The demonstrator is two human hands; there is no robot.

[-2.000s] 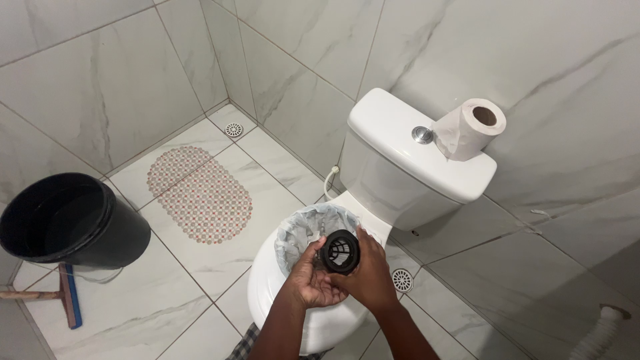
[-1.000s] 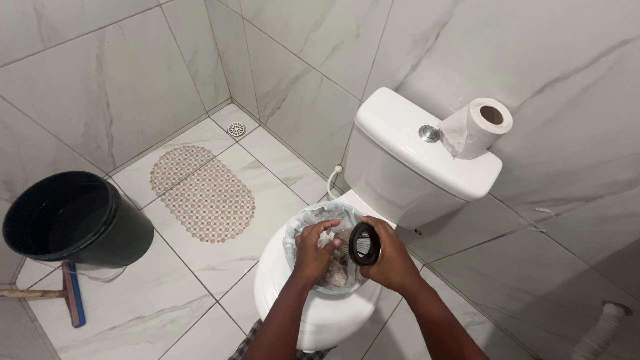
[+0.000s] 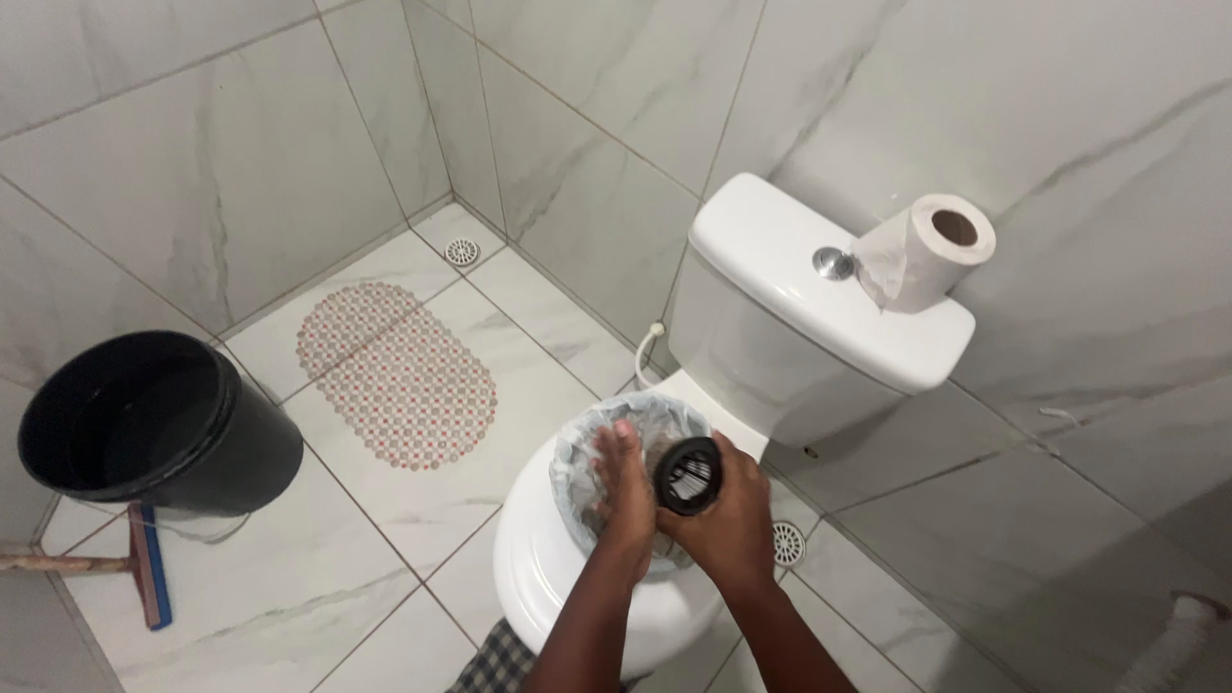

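Observation:
My right hand (image 3: 722, 520) holds a round black plastic part (image 3: 689, 475) with a ribbed or slotted middle, its opening facing up. Just left of it, my left hand (image 3: 624, 481) is raised with the palm turned toward the part; it is slightly blurred and holds nothing. Both hands are over a bin lined with a pale plastic bag (image 3: 575, 452), which stands on the closed lid of a white toilet (image 3: 539, 558). Greyish-brown matter shows inside the bag, partly hidden by the hands.
A toilet paper roll (image 3: 924, 252) rests on the cistern (image 3: 789, 279). At the left are a black bucket (image 3: 260, 452) and a squeegee (image 3: 149, 568) on the tiled floor. An oval mat (image 3: 397, 375) lies near a floor drain (image 3: 462, 252); another drain (image 3: 788, 544) is right of the toilet.
Two seconds ago both hands held the black part. My left hand has since let go and now stands upright beside it. The right hand has kept hold.

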